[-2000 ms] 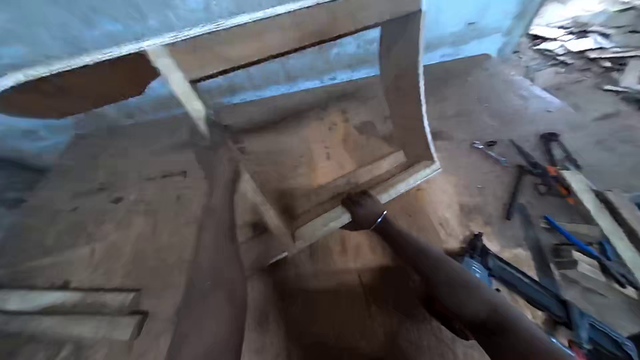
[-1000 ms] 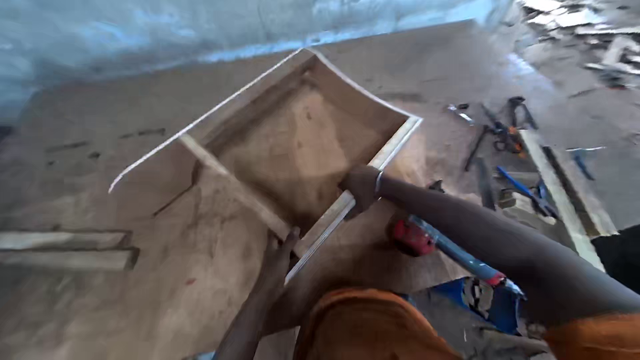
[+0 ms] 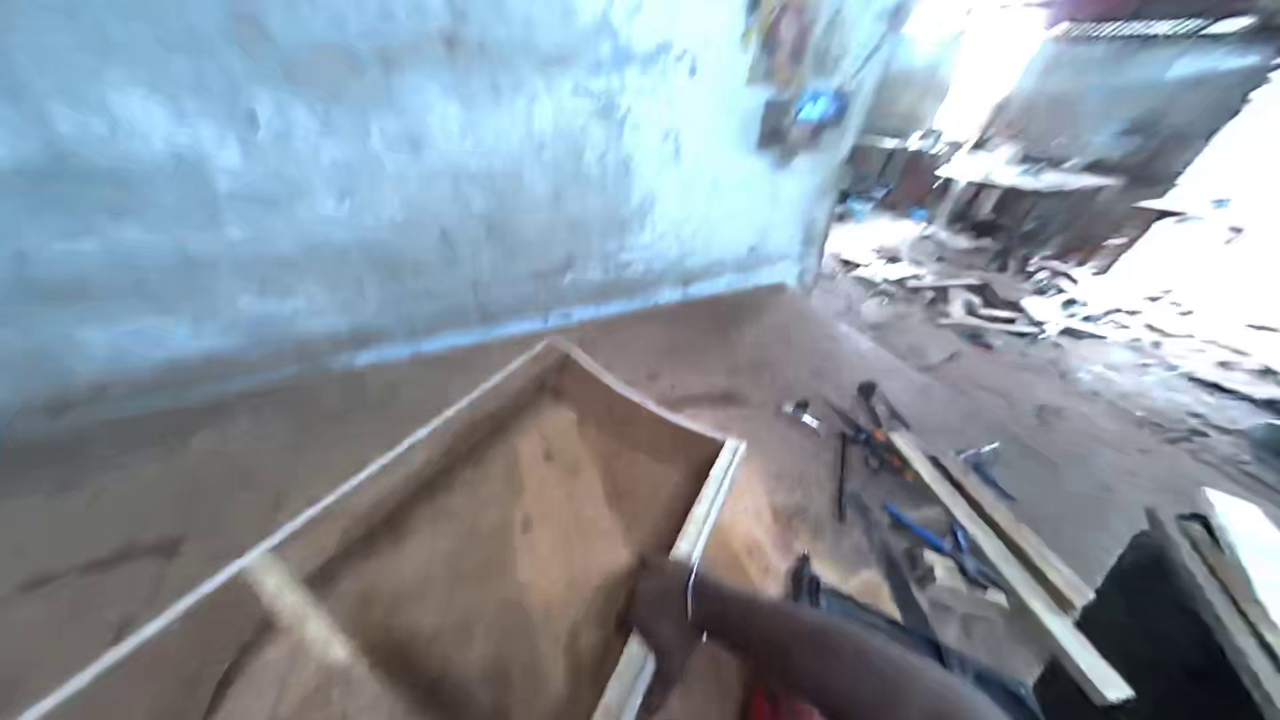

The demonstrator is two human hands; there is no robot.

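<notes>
A wooden frame with pale edges (image 3: 400, 440) lies on a brown wooden sheet, its far corner pointing toward the wall. My right hand (image 3: 665, 620) is wrapped around the frame's near right rail (image 3: 710, 500), with a thin bracelet at the wrist. A pale crosspiece (image 3: 300, 610) runs inside the frame at the lower left. My left hand is outside the picture. Partly hidden under my right forearm are a red object (image 3: 780, 704) and a dark, long tool.
Right of the frame lie blue-handled pliers (image 3: 930, 530), other hand tools (image 3: 875, 440) and long wood strips (image 3: 1010, 570). A blue-painted wall (image 3: 400, 180) stands behind. Wood scraps (image 3: 980, 300) litter the ground at the far right.
The frame, raised at first, has come down onto the wooden sheet. My left hand, earlier at the crosspiece and then near the rail's corner, is out of view. The view has tilted up.
</notes>
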